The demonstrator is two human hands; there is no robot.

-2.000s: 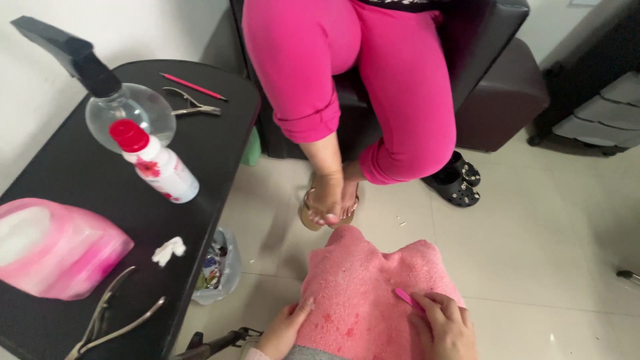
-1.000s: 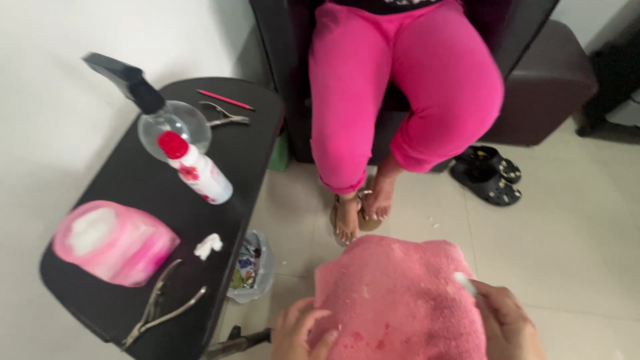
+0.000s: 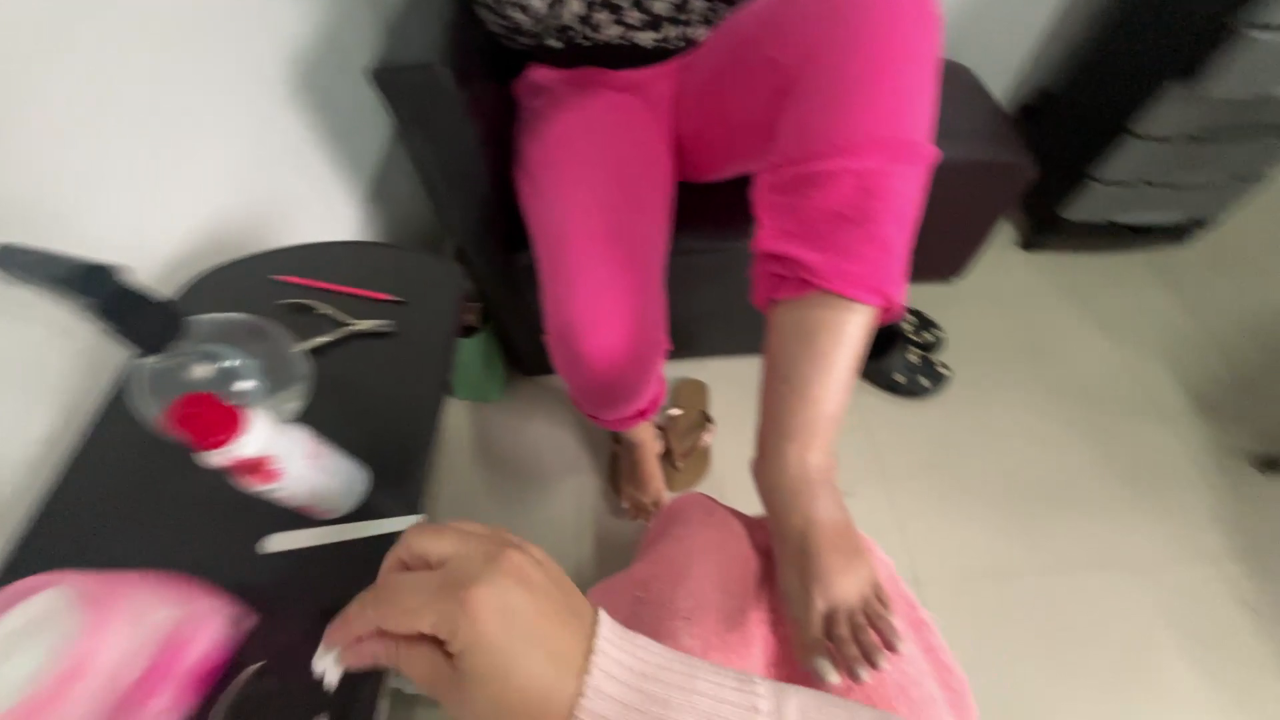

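My right hand (image 3: 470, 610) reaches in from the lower right, in a pink knit sleeve, over the black table's edge. Its fingertips pinch a small white cotton piece (image 3: 326, 666). Just beyond the knuckles, a white nail file (image 3: 340, 534) lies on the table. My left hand is out of view. A pink towel (image 3: 690, 590) covers my lap, and the seated person's bare foot (image 3: 825, 590) rests on it. Their other foot (image 3: 638, 470) is down by a brown sandal (image 3: 688, 430). Cuticle nippers (image 3: 345, 325) and a pink stick (image 3: 338, 289) lie at the table's far end.
On the black table (image 3: 400, 400) stand a clear spray bottle (image 3: 235, 365) and a white bottle with a red cap (image 3: 290, 465). A pink and white package (image 3: 120, 640) is at lower left. Black clogs (image 3: 905, 355) lie on the floor by the dark chair.
The person's foot has come up from the floor onto the towel. My right hand has moved left to the table. The white file now lies there. My left hand has left the view.
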